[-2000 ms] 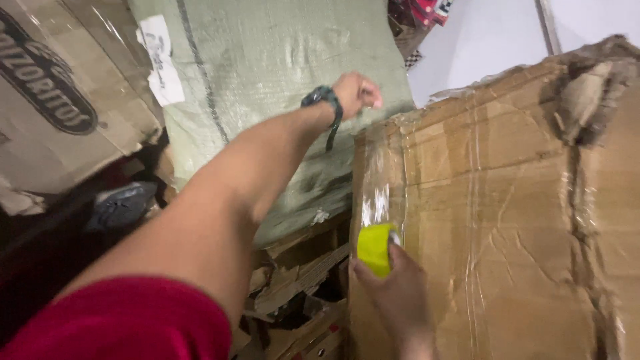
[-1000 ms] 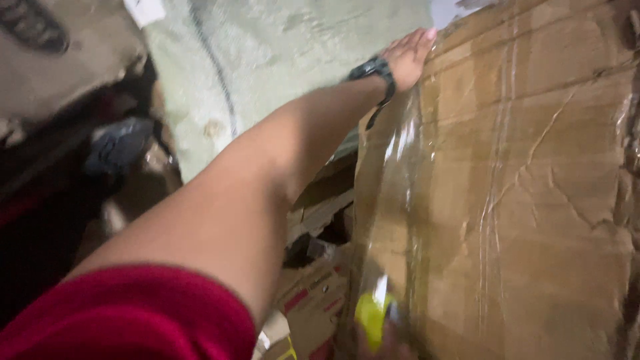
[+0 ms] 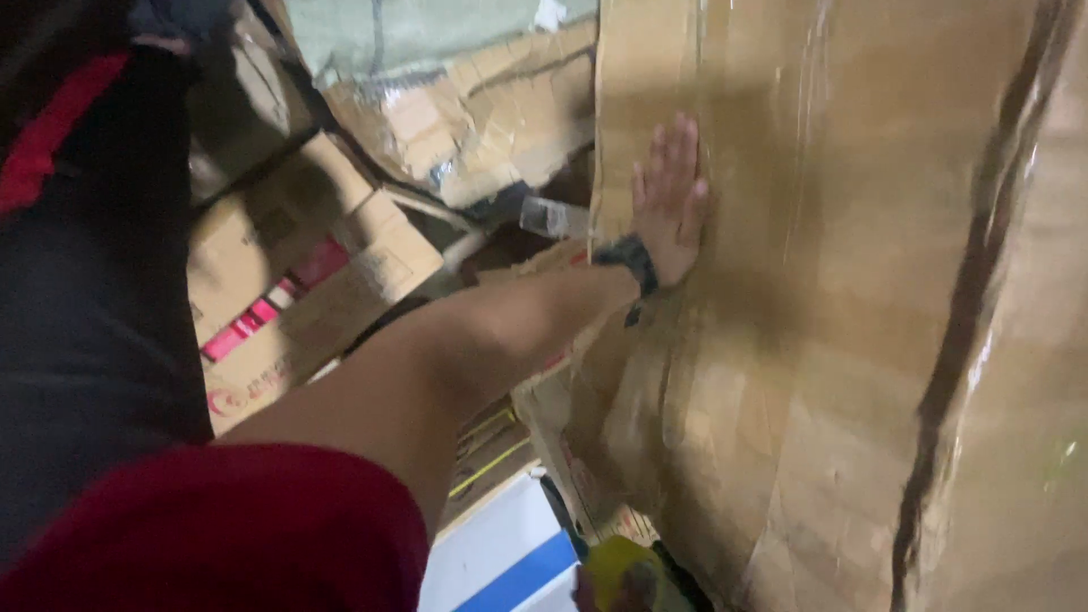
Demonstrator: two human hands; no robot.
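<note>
My left hand [image 3: 670,204], with a dark watch [image 3: 631,262] on its wrist, lies flat on the side of a large cardboard box [image 3: 858,255]. Its fingers point up and sit close together, with nothing in them. Clear tape runs along the cardboard, and a dark torn seam crosses it at the right. At the bottom edge my right hand [image 3: 633,588] is partly cut off and blurred, around a yellow-green roll of tape [image 3: 619,565]. The roll is beside the lower left edge of the large box.
A cardboard carton with a pink stripe [image 3: 348,297] lies at the left. Behind it are torn cardboard [image 3: 493,119] and a pale green woven sack [image 3: 459,30]. A white box with a blue band [image 3: 510,544] is low in the middle. Dark trousers [image 3: 93,323] show at far left.
My left hand has moved from the top edge of the large box onto its side, palm flat. The view has shifted a lot, showing more cartons below.
</note>
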